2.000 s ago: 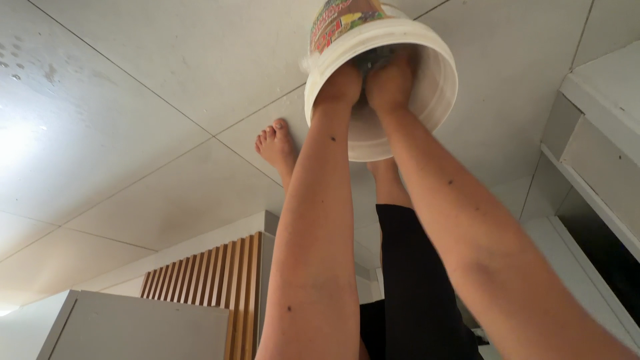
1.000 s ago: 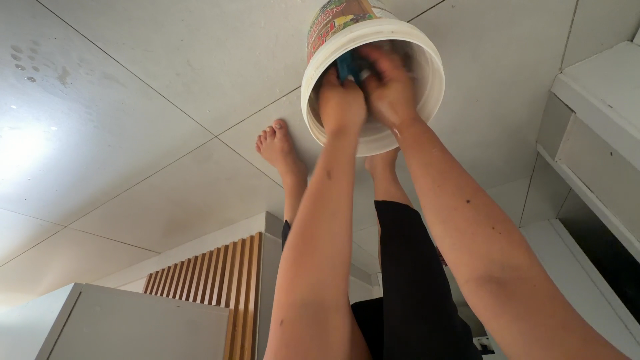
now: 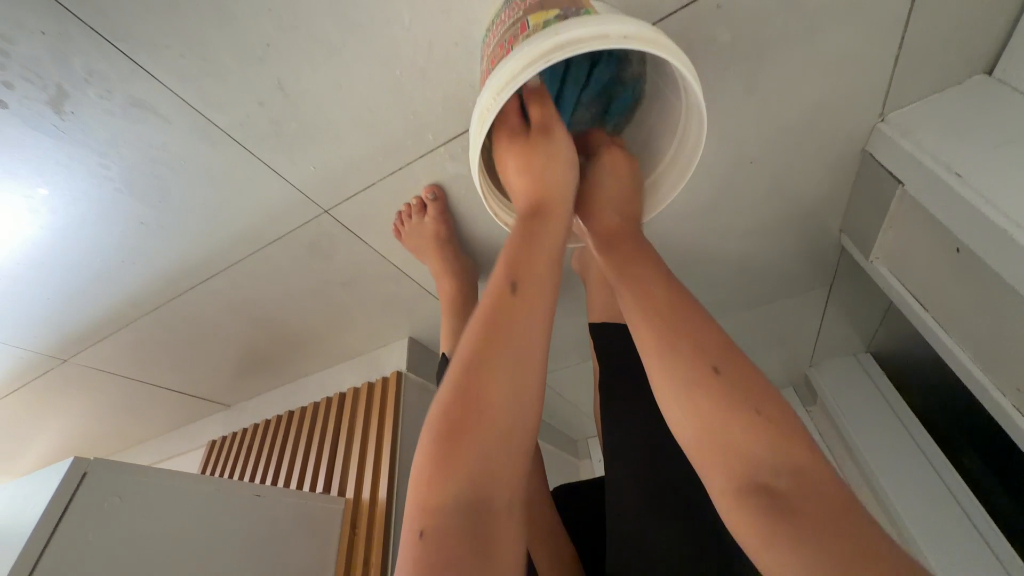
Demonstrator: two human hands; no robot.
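Note:
A white plastic bucket (image 3: 693,120) with a colourful printed label stands on the tiled floor at the top middle of the view. Inside it lies a blue cloth (image 3: 596,88), wet-looking and bunched. My left hand (image 3: 534,156) is inside the rim on the left, fingers at the cloth's near edge; its fingertips are partly hidden. Close beside it, my right hand (image 3: 610,184) is in the bucket with curled fingers at the lower end of the cloth. Whether either hand grips the cloth is unclear.
My bare foot (image 3: 432,228) is on the pale floor tiles (image 3: 232,264), left of the bucket. White ledges (image 3: 960,176) run along the right side. A wooden slatted panel (image 3: 320,448) and a grey cabinet (image 3: 200,520) stand at lower left.
My hands, deep in the bucket two seconds ago, are nearer its rim and lower. More of the blue cloth shows inside than in the earlier frames.

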